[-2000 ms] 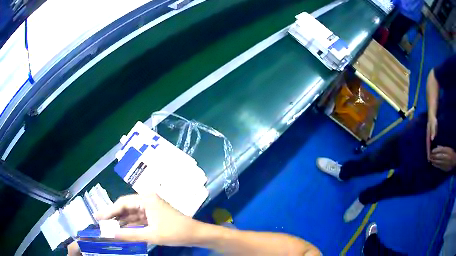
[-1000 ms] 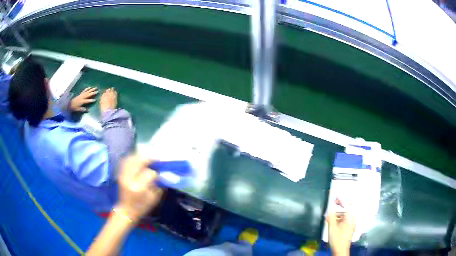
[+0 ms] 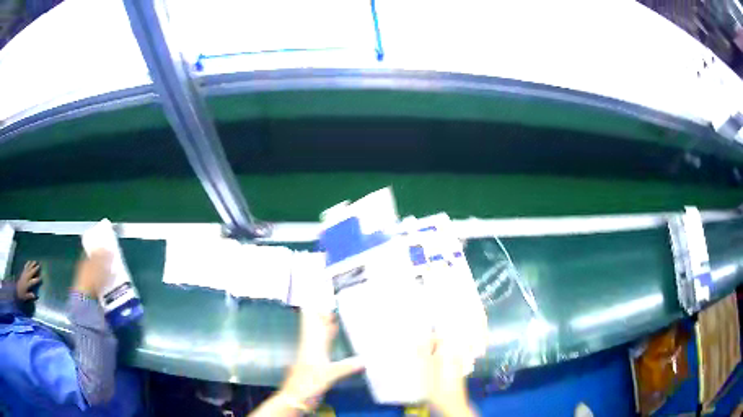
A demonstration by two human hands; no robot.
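A flat white carton blank (image 3: 379,313) with a blue panel and dark print is tilted above a fanned stack of similar blanks (image 3: 460,285) on the green bench. My right hand (image 3: 446,376) is blurred and grips the blank at its lower right. My left hand (image 3: 314,358) is at the blank's lower left edge, its thumb and fingers apart. It holds no carton; whether it touches the blank is hard to tell.
A row of white blanks (image 3: 232,270) lies to the left. At far left, another person's hand (image 3: 94,273) holds a white-and-blue carton (image 3: 114,269). Clear plastic (image 3: 521,301) lies right of the stack. Another stack (image 3: 691,261) is farther right. A metal post (image 3: 191,122) rises behind the bench.
The view has swung right. The blue-and-white carton is gone from my left hand, which is now beside the stack. My right hand has raised a blank from the stack.
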